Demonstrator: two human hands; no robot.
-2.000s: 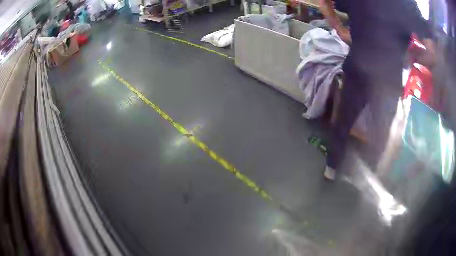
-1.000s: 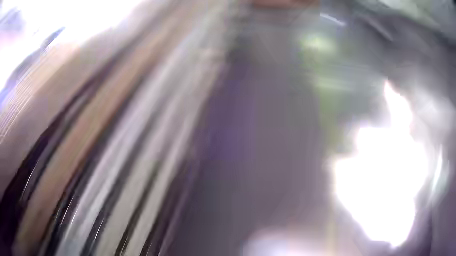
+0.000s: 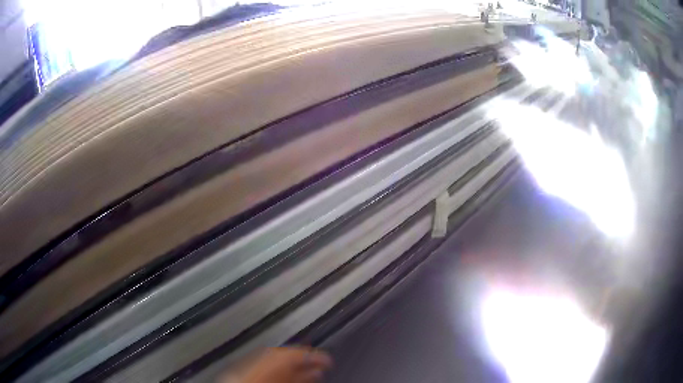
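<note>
A multi-level rack covered in fabric crosses the view diagonally. Tan fabric (image 3: pixel 247 112) lies over its closely ridged top. Below it run a tan level (image 3: pixel 299 172) and pale grey-white levels (image 3: pixel 314 202), with dark gaps between them. A small pale tag or strip (image 3: pixel 440 215) hangs over the lower edge of the rack. A bare hand, which looks like my left hand (image 3: pixel 288 364), shows at the bottom edge beside the lowest levels, cut off and blurred. Whether it touches or holds anything cannot be told. My right hand is not in view.
Grey floor (image 3: pixel 419 314) lies beyond the rack's lower edge, with strong glare at the right. Small blurred objects stand near the rack's far top corner. A dark, mounded shape (image 3: pixel 217 21) lies along the rack's far upper edge. Bright light fills the upper left.
The view has swung from the floor, bins and a person to the rack's side, which now fills most of the picture. A hand has appeared at the bottom edge.
</note>
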